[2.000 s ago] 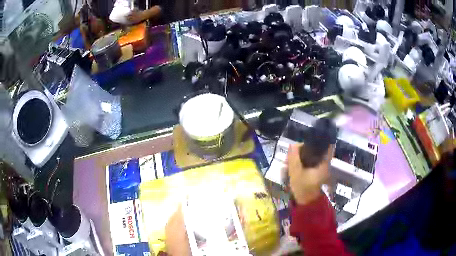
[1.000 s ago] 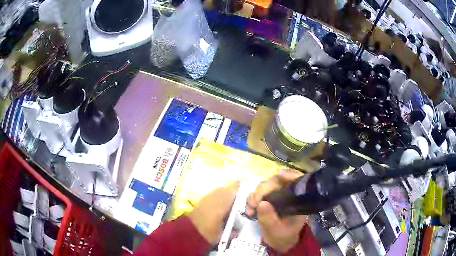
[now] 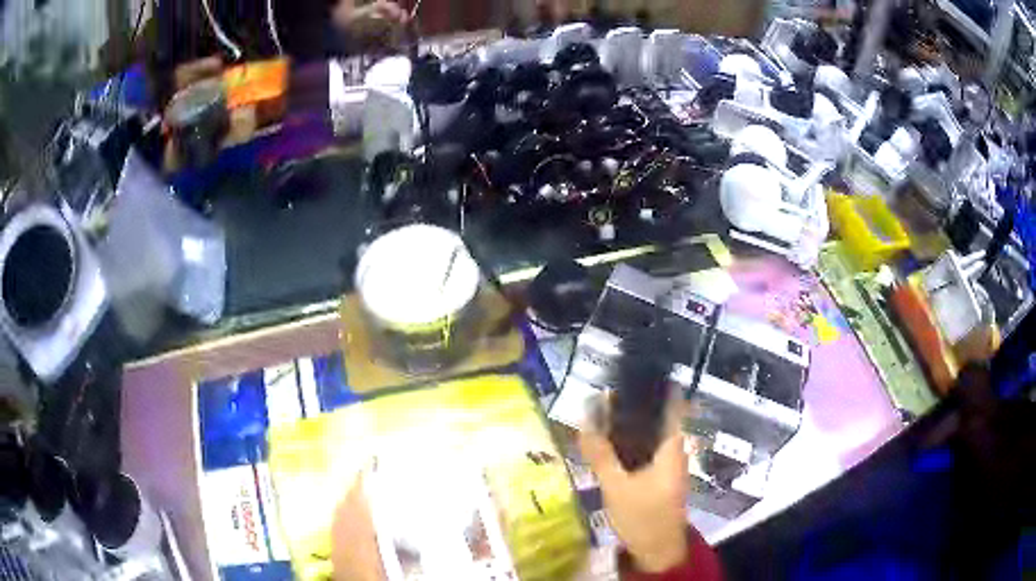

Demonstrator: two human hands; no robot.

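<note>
A white plastic housing point(image 3: 437, 516), partly overexposed, lies on the yellow pad point(image 3: 534, 454). My left hand point(image 3: 358, 533) rests at its left side; glare and the picture's bottom edge hide how its fingers lie. My right hand point(image 3: 642, 488) is right of the pad, closed around the black electric screwdriver point(image 3: 643, 392), which stands upright over the silvery screw tray point(image 3: 738, 397). The screwdriver's tip is hidden.
A round white-topped tub point(image 3: 417, 278) stands on brown cardboard behind the pad. Dark camera parts with wires point(image 3: 557, 148) are heaped beyond. White housings point(image 3: 773, 204) and a yellow bin point(image 3: 869, 230) are at right. A round-faced device point(image 3: 40, 278) and part-built units point(image 3: 125, 522) are at left.
Since one second ago, the screwdriver has moved from the housing to over the tray, in my right hand. The view has swung, and the red crate is out of the picture.
</note>
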